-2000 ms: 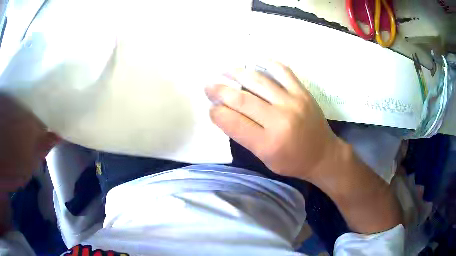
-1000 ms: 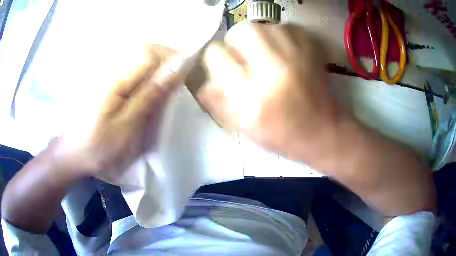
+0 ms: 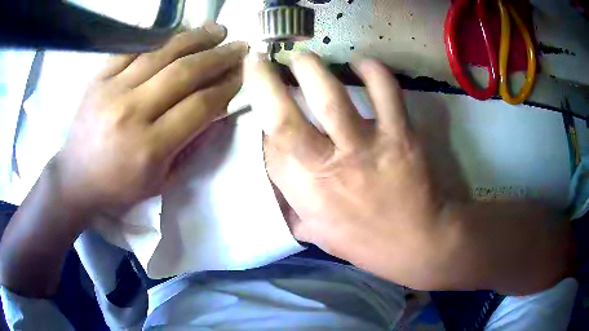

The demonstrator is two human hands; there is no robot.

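A white garment piece lies under and between my hands and hangs over the table's front edge in folds. My left hand lies on the cloth, fingertips near the needle area, and seems to hold it under the fingers. My right hand lies palm down with fingers spread, its thumb side at the cloth's right edge. The ribbed cream knob is just above my fingertips. The presser foot and needle are hidden or too small to tell.
The dark sewing machine head is at the top left. Red and yellow scissors lie on a red patch on the beige machine bed. A thin pointed tool and a pale bundle are at the right table edge.
Both hands have come together at the needle area with the cloth, which was spread flat at first. The machine head and the knob have come into view. The right fingers have spread.
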